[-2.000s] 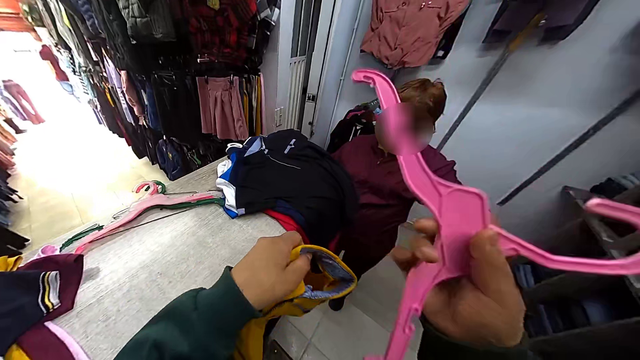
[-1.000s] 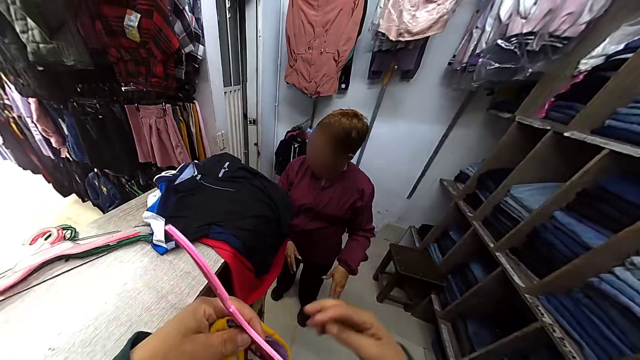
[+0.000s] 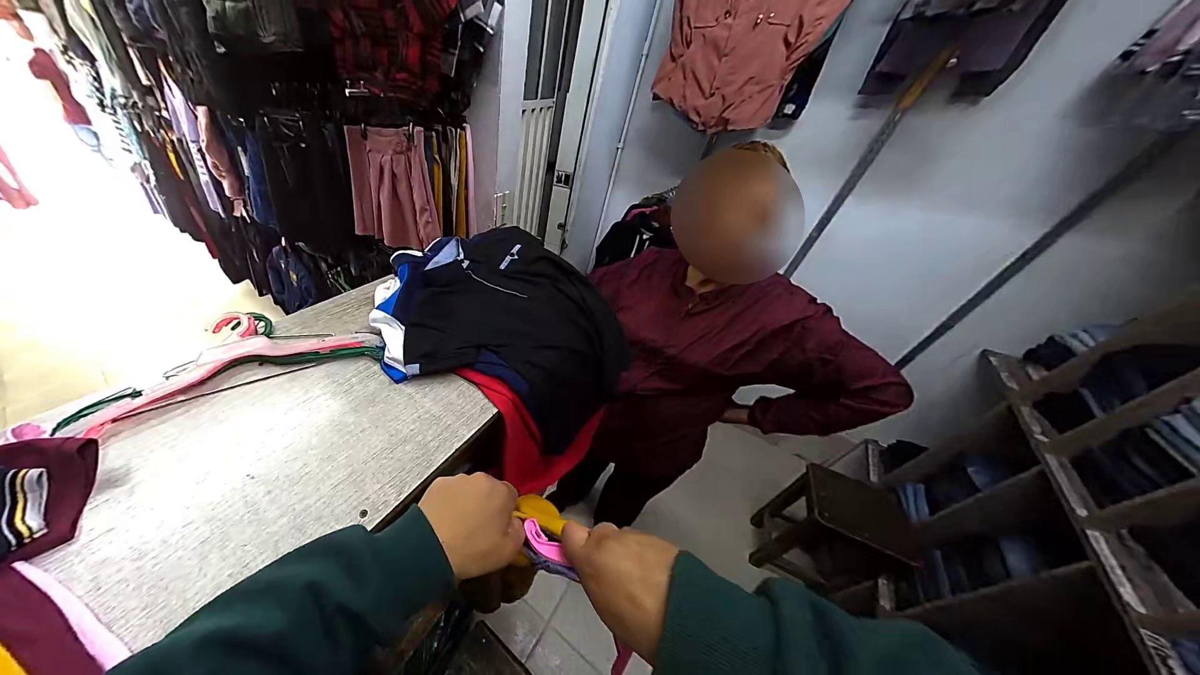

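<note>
Low in the middle of the head view, my left hand (image 3: 473,525) grips the edge of a yellow garment (image 3: 538,511). My right hand (image 3: 623,577) is closed on the other side of its opening. Between the hands a bit of the pink plastic hanger (image 3: 548,544) shows inside the opening; most of the hanger is hidden. A pile of dark shirts (image 3: 516,309) lies on the far end of the counter, a red garment (image 3: 534,436) hanging over the edge. Pink and green hangers (image 3: 253,349) lie at the counter's left.
Past the grey counter (image 3: 281,469) stands a person (image 3: 741,328) in a maroon top, one arm bent at the hip. A wooden stool (image 3: 844,516) and shelves of folded jeans (image 3: 1059,487) are at the right. Maroon garments (image 3: 47,497) lie at the counter's near left.
The pink hanger, held up in my right hand two seconds ago, is now mostly within the yellow garment. My right hand has come to the garment's opening. The person's arm is now bent at the hip.
</note>
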